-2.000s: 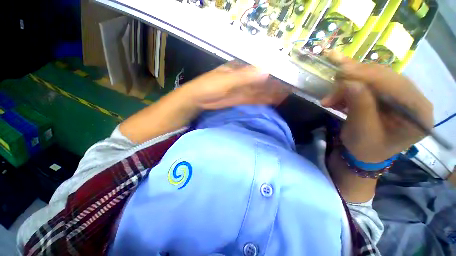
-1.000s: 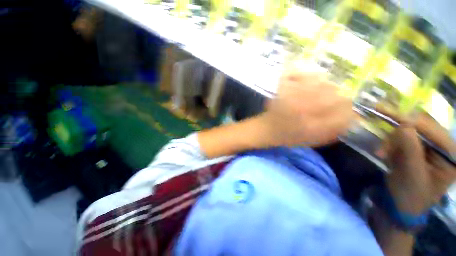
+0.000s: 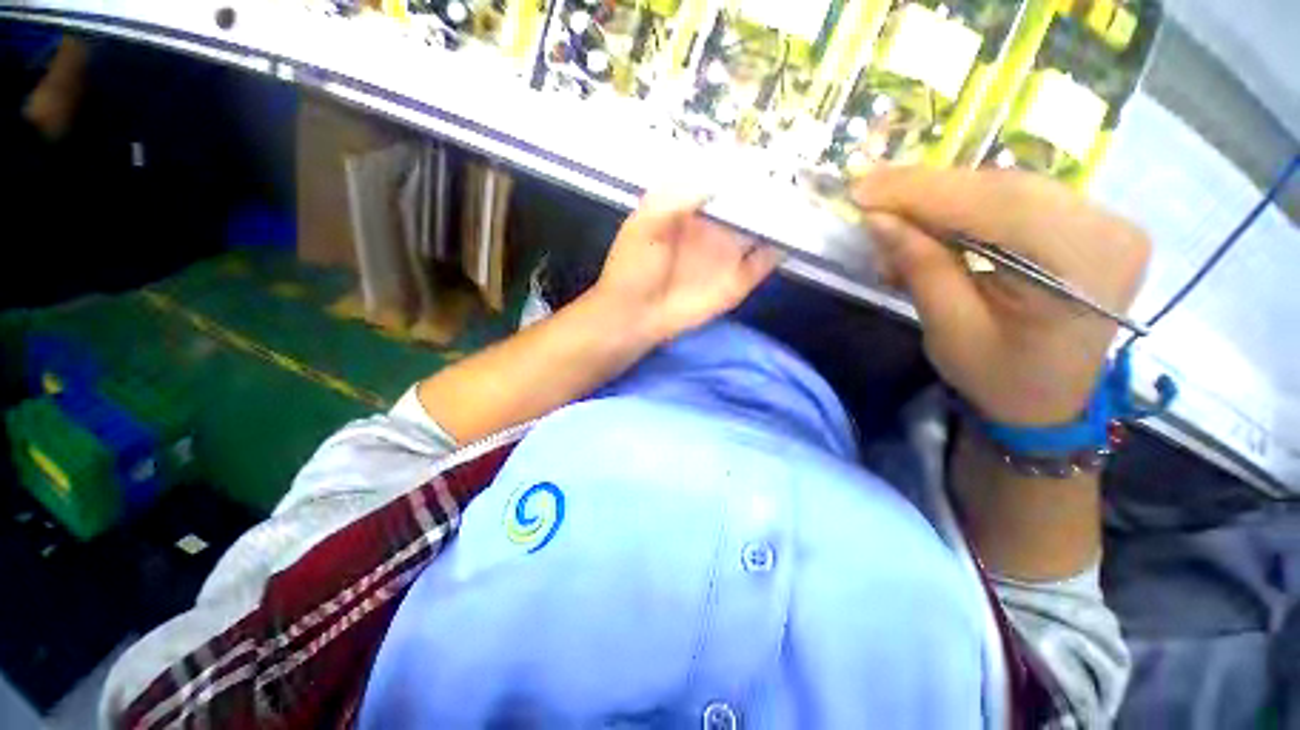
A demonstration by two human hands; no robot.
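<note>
My right hand [image 3: 1005,271] holds thin dark tweezers [image 3: 1048,275] at the near end of the circuit boards. The fingertips are by the near edge of a board [image 3: 870,129]; the tweezers' tip is hidden or washed out by glare. Yellow strips [image 3: 855,60] run between the boards, with small round capacitors among them. My left hand [image 3: 682,264] rests at the bench's near rail [image 3: 471,136], fingers bent over the edge, palm partly showing, holding nothing that I can see. A blue strap [image 3: 1048,437] is on my right wrist.
A blue cord [image 3: 1226,240] runs from the strap up to the right. Below left are upright cardboard sheets [image 3: 382,235], a green floor [image 3: 271,342] and a green-blue box [image 3: 89,454]. Grey-blue fabric [image 3: 1212,613] is at the lower right. Part of another person's arm [image 3: 57,89] shows at far left.
My left hand has moved from over the bench edge near the boards back left to the rail. My right hand stays at the boards with the tweezers. The view has shifted and is sharper.
</note>
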